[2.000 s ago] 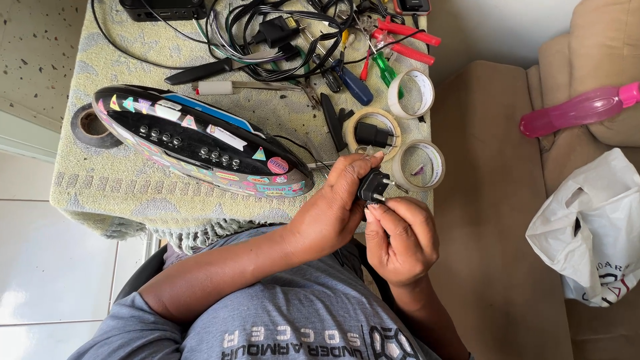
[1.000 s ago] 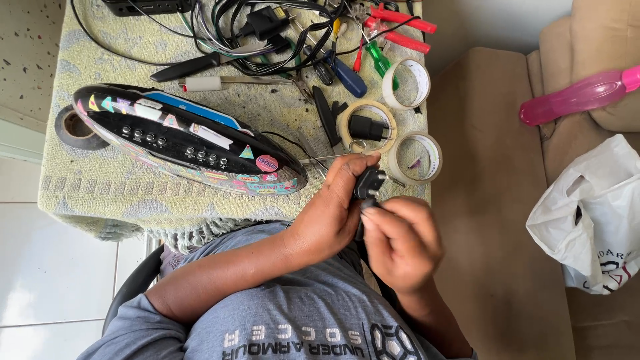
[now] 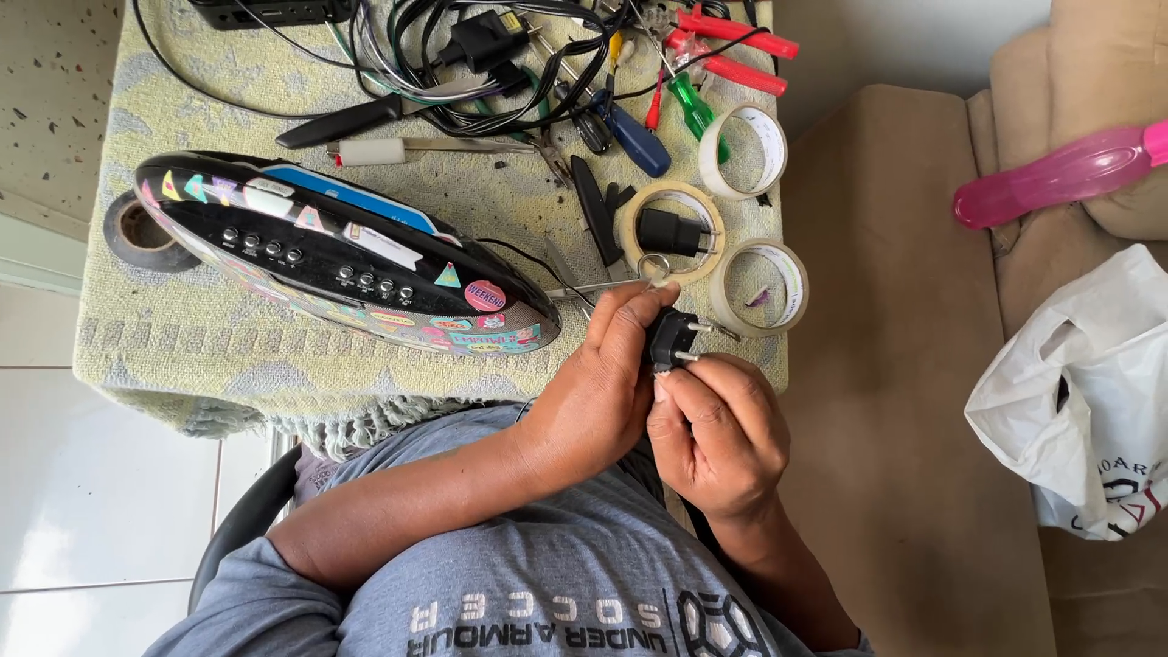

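Note:
My left hand point(image 3: 593, 383) grips a black two-pin power plug point(image 3: 671, 339), its metal pins pointing right. The fingertips of my right hand point(image 3: 721, 429) pinch at the plug's lower end, close to one pin; whether they hold something small there I cannot tell. Left of my hands lies a black oval speaker point(image 3: 319, 255) covered with stickers, with a row of buttons. A thin metal blade point(image 3: 584, 289) sticks out between the speaker and my left hand. Just above my hands, a black charger plug point(image 3: 671, 232) rests within a roll of masking tape point(image 3: 631, 205).
Two rolls of clear tape point(image 3: 796, 290) point(image 3: 744, 151) lie at the table's right edge. Beyond are a blue-handled screwdriver point(image 3: 639, 137), a green one point(image 3: 695, 114), red-handled pliers point(image 3: 739, 73), a black-handled knife point(image 3: 342, 123) and coiled cables point(image 3: 429, 100). Black tape point(image 3: 141, 233) sits behind the speaker.
My right hand's fingers have shifted around the plug's lower end, while my left hand has kept hold of it. The things on the table have stayed put.

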